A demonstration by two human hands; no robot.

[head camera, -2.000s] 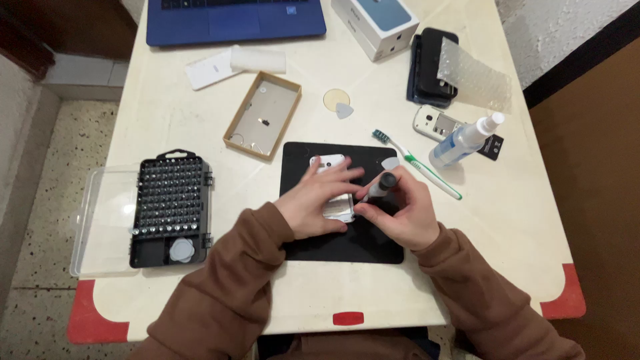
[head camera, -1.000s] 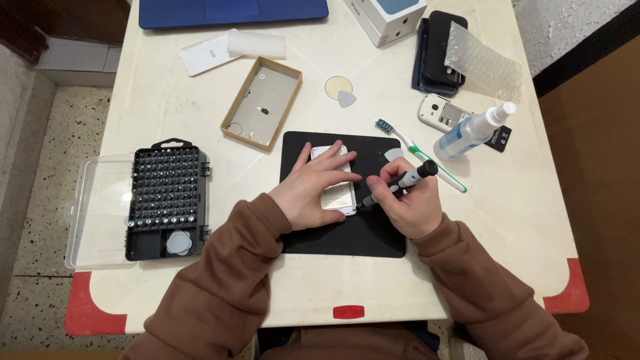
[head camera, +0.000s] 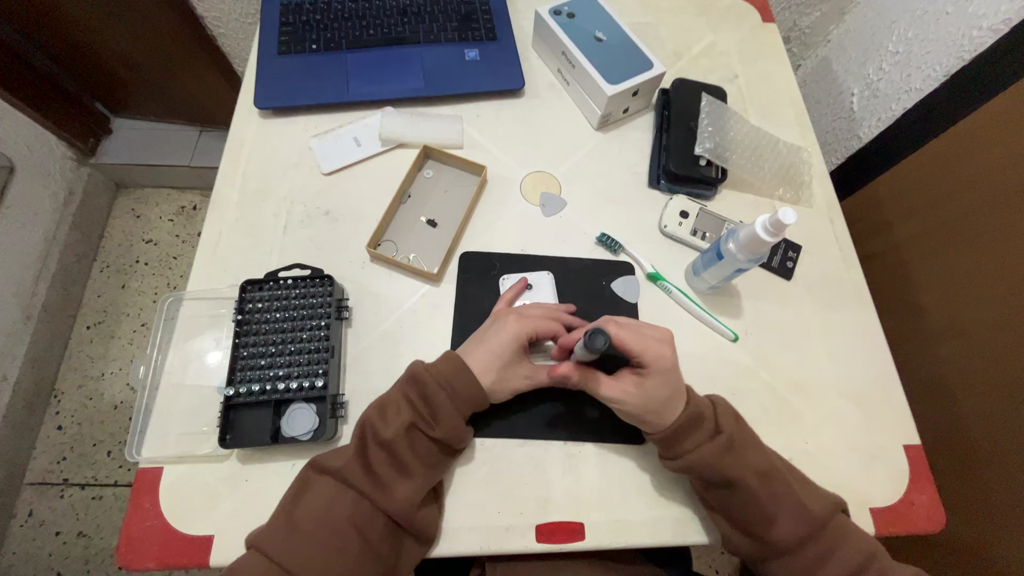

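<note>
A white mobile phone [head camera: 538,290] lies on a black mat [head camera: 520,420], its lower part mostly covered by my hands. My left hand [head camera: 512,344] rests over it, fingers spread across the body and one fingertip near the camera hole, holding it against the mat. My right hand [head camera: 632,364] grips a grey and black precision screwdriver [head camera: 592,346], which stands nearly upright over the phone's lower right side; its tip is hidden behind my fingers. A grey plastic opening pick [head camera: 626,289] lies at the mat's upper right.
Left is an open screwdriver bit case [head camera: 284,344]. Behind the mat stand a shallow cardboard box [head camera: 466,224] with small parts, a blue laptop [head camera: 392,76] and an iPhone box [head camera: 598,56]. Right are a toothbrush [head camera: 680,296], a spray bottle [head camera: 724,260], a disassembled phone [head camera: 696,222] and bubble wrap [head camera: 752,152].
The screwdriver, tilted to the right one second ago, is now closer to upright. My right hand has closed in toward my left hand. The view has shifted, showing more of the laptop.
</note>
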